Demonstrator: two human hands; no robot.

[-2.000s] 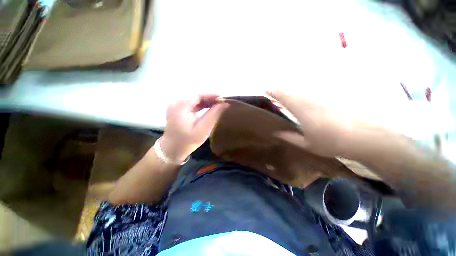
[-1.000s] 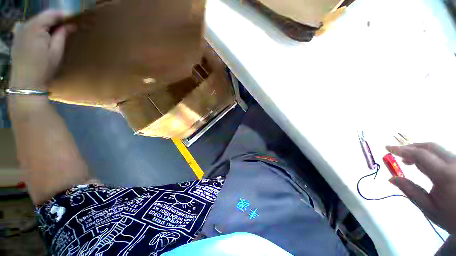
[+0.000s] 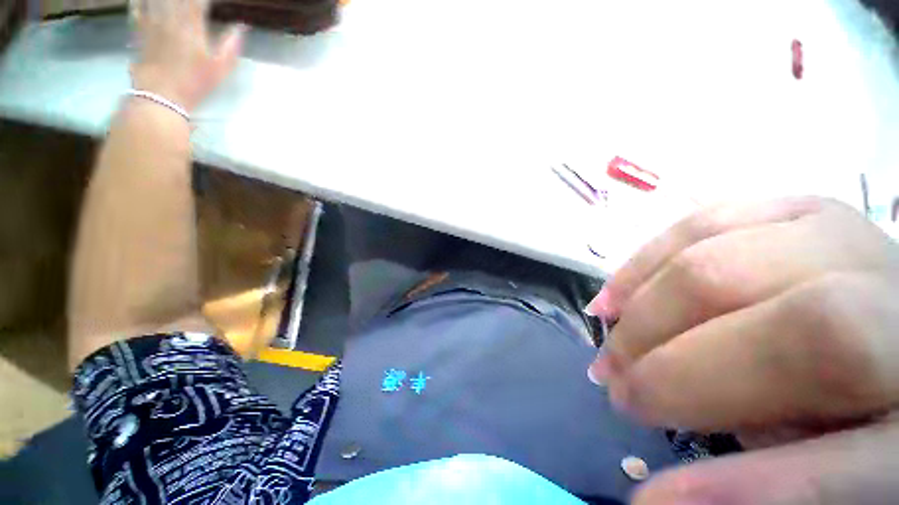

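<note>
My left hand is at the top left over the table, blurred, with its thumb spread and its fingertips cut off by the top edge. It is beside a dark brown bag piece; whether it touches the piece is unclear. My right hand is large and close to the camera at the right. Its fingers are curled, its thumb is apart below them, and nothing shows in it. Slim snips lie on the table beyond it, beside a red block.
The white table runs across the view, its front edge crossing above my lap. A small red item lies at the back right. An open cardboard box stands below the table at the left. A yellow floor line shows beside it.
The bag body has left my left hand and the lap area. My left hand is now at the table's top left. My right hand has come away from the red block, closer to the camera.
</note>
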